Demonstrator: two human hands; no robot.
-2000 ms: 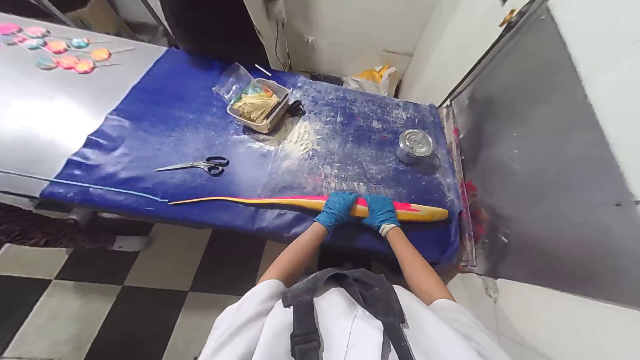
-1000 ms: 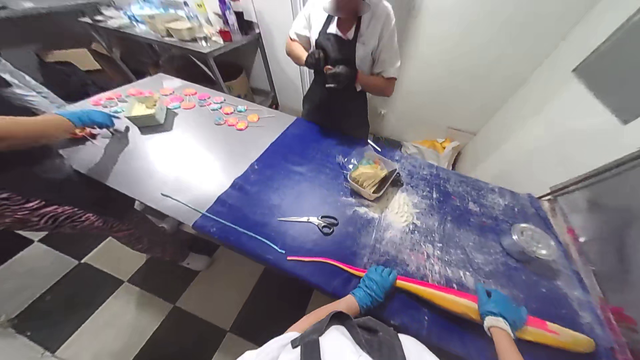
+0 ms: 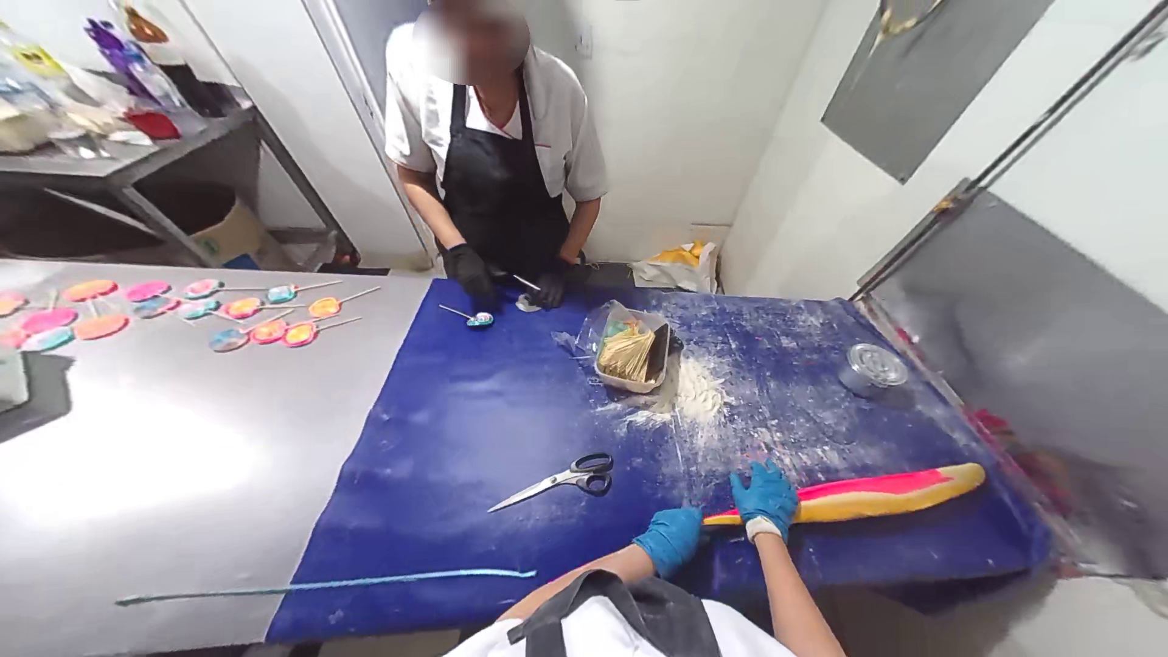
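A long pink and yellow candy roll (image 3: 885,495) lies along the near right edge of the blue-covered table, thick at its right end and narrow at the left. My left hand (image 3: 672,540), in a blue glove, is closed around the narrow left end. My right hand (image 3: 765,497), gloved too, rests flat on the roll just beside it, fingers spread. Scissors with black handles (image 3: 557,481) lie left of my hands. Farther left, a thin light-blue candy strand (image 3: 328,585) stretches over the metal table and the blue cover.
A co-worker in black gloves (image 3: 470,274) stands across the table, near a lollipop (image 3: 479,319). A tub of sticks (image 3: 630,351) stands beside white powder (image 3: 698,392). A round tin (image 3: 873,369) is at the right. Several lollipops (image 3: 267,331) lie on the metal table (image 3: 164,456).
My hands were apart along the roll a second ago; now they are close together at its narrow end. The thin tail that stretched left is no longer visible beyond my left hand.
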